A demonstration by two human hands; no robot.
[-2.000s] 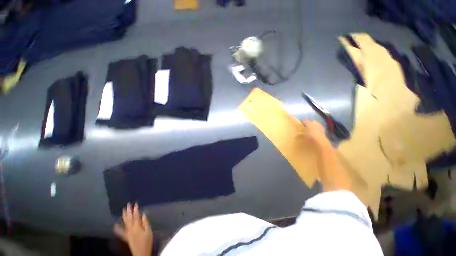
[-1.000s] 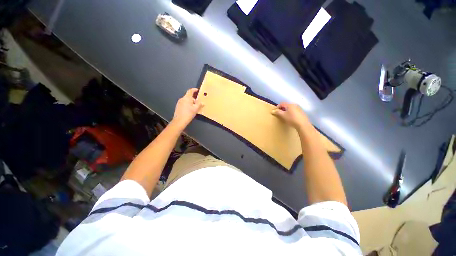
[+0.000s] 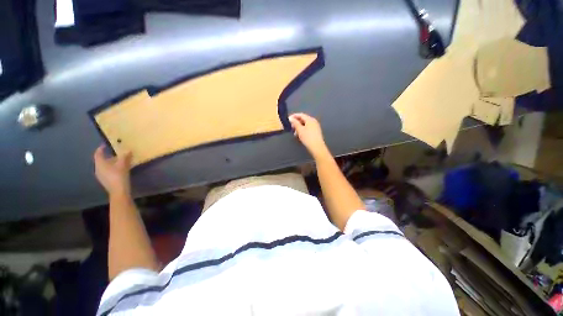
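A tan card pattern (image 3: 210, 99) lies flat on a dark fabric piece (image 3: 283, 106), whose edge shows as a narrow border around the card. My left hand (image 3: 113, 168) is at the card's lower left corner, near its small hole, with thumb on the card and fingers at the edge. My right hand (image 3: 307, 131) is at the lower right corner of the card and fabric, with thumb and fingers close together at the fabric edge. Whether it pinches the cloth is too blurred to tell.
On the grey table (image 3: 364, 80) lie a pattern weight (image 3: 35, 116) and white chalk (image 3: 28, 157) at left. Dark bundles (image 3: 111, 21) lie at upper left, shears (image 3: 427, 37) at upper right. A pile of card patterns (image 3: 460, 80) overhangs the table edge at right.
The view has turned, so the card and fabric now lie more level. My right hand has moved from the card's upper side to its lower right corner. My left hand stays at the left end.
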